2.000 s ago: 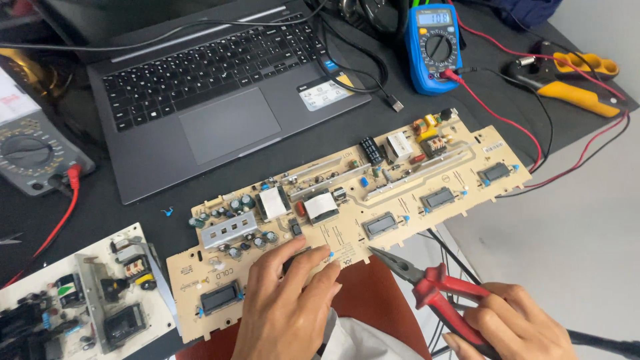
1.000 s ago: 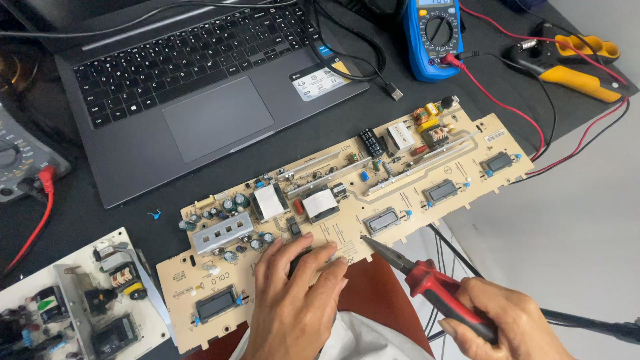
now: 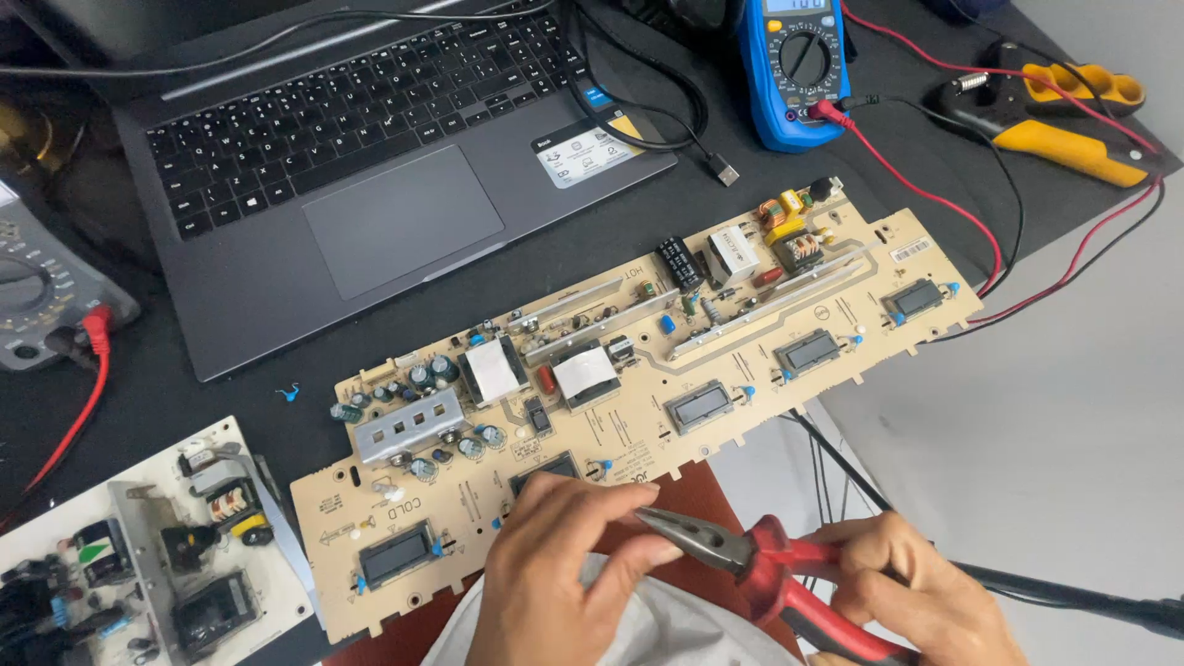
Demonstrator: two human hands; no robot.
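My right hand [image 3: 902, 578] grips red-handled long-nose pliers [image 3: 763, 564] at the lower right; their jaws point up and left. The thumb and fingers of my left hand [image 3: 573, 555] are at the plier tips, in front of the near edge of a long tan circuit board [image 3: 638, 370]. Whether anything small is between those fingers cannot be told. The board lies slanted across the bench edge and carries transformers, capacitors, silver heatsinks and several dark rectangular parts with blue disc components beside them. My left hand hides part of its near edge.
An open laptop [image 3: 398, 222] lies behind the board. A blue multimeter [image 3: 795, 74], yellow-black tool [image 3: 1064, 148] and test leads are at the back right. A grey multimeter [image 3: 46, 277] and second circuit board [image 3: 268, 573] are at left. A small blue component [image 3: 289, 394] lies on the black bench [image 3: 240, 444].
My left hand has come off the board's surface and its fingers have moved to the plier tips. The pliers have moved from over the board's near edge toward me.
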